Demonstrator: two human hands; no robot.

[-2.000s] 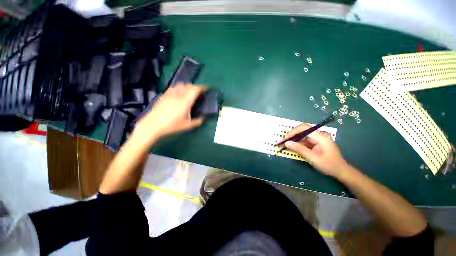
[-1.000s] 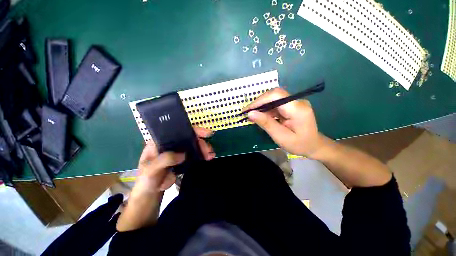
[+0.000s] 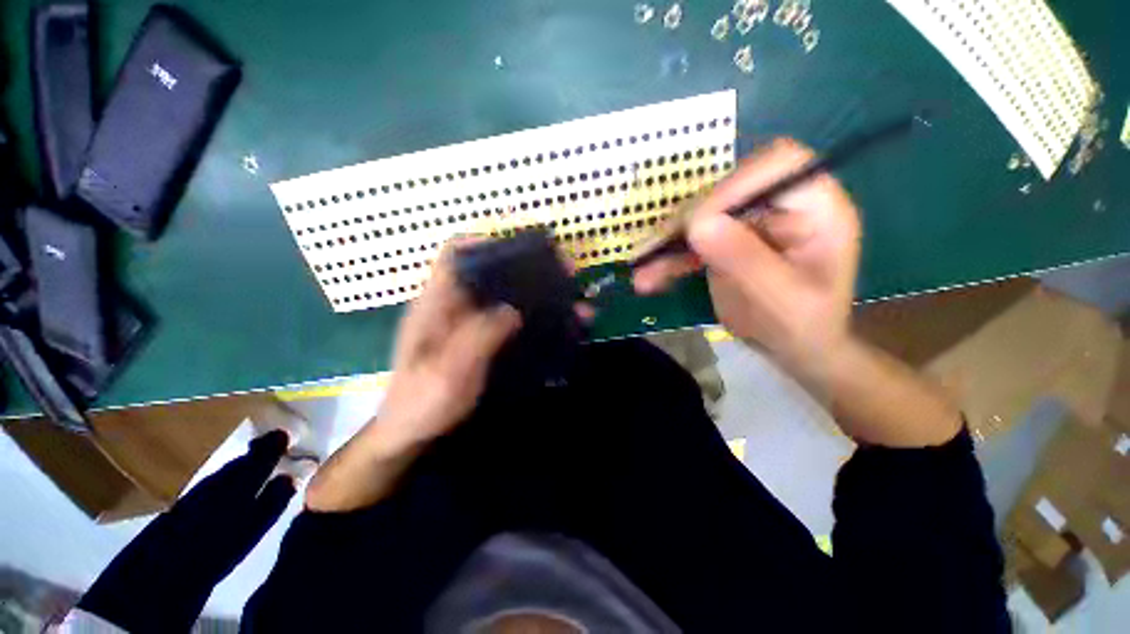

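Observation:
My left hand (image 3: 440, 353) holds a black phone housing (image 3: 527, 279) at the bench's near edge, beside the lower edge of the adhesive sheet; both are blurred. My right hand (image 3: 781, 254) grips black tweezers (image 3: 824, 161) like a pen. Their tip points down-left, close to the housing's right side. A small pale bit shows near the tip; I cannot tell if the tweezers hold it. The dotted adhesive sheet (image 3: 409, 204) lies flat on the green mat, its lower right part yellowish.
Black housings (image 3: 161, 118) lie in a pile at the left. Loose pale rings (image 3: 750, 19) lie at the top. A curved spare dotted sheet (image 3: 1004, 62) is at the upper right. Brown cardboard (image 3: 1029, 359) is below the bench at the right. A dark sleeve (image 3: 205, 533) shows at the lower left.
The view has shifted. My left hand, which reached to the pile and then held the housing over the sheet, now holds it turned and nearer my body. The tweezers have come close to the housing.

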